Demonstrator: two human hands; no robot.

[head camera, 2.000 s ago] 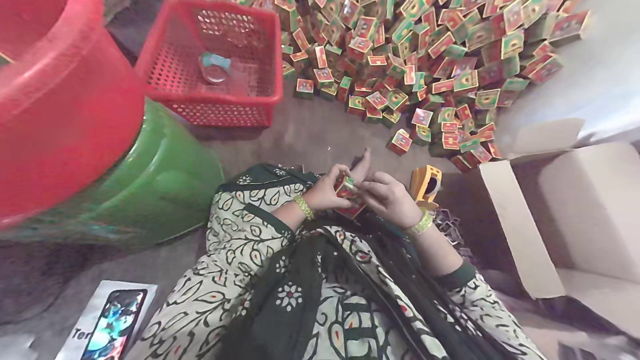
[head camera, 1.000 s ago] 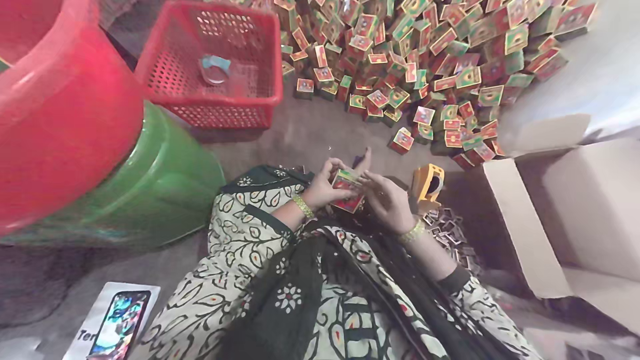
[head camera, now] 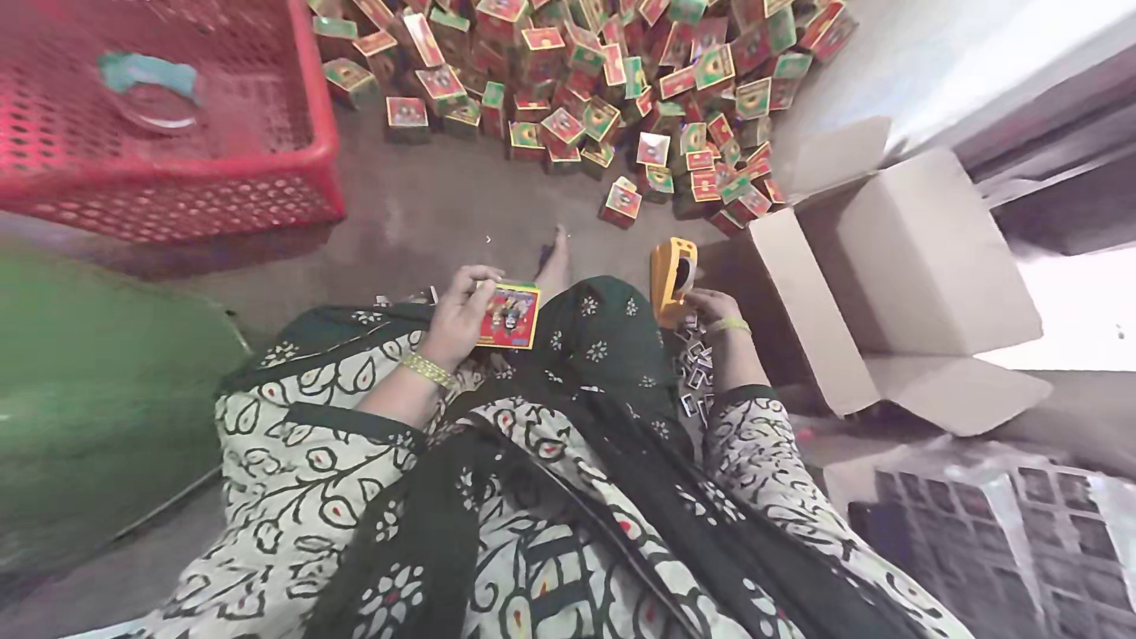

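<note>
My left hand (head camera: 463, 312) holds a small red, green and yellow printed carton (head camera: 511, 317) by its left side, above my lap. Out to the right, my right hand (head camera: 713, 308) is at the lower right edge of a yellow tape dispenser (head camera: 672, 281) standing on the floor. Whether its fingers grip the dispenser or the tape is too small to tell. Below the dispenser, beside my right wrist, lie many small dark-and-white pieces (head camera: 696, 373). Similar small printed cartons (head camera: 564, 127) form a large loose pile ahead on the floor.
A red perforated plastic basket (head camera: 330, 151) with a round item (head camera: 151, 89) inside is at the upper left. A green tub (head camera: 106, 399) stands at the left. To the right lies an open cardboard box (head camera: 923, 257), with plastic-wrapped goods (head camera: 1003, 532) below it.
My hands were together at the carton; now they are apart. My right hand has moved right to the yellow dispenser, while my left hand still holds the carton. The view has shifted right.
</note>
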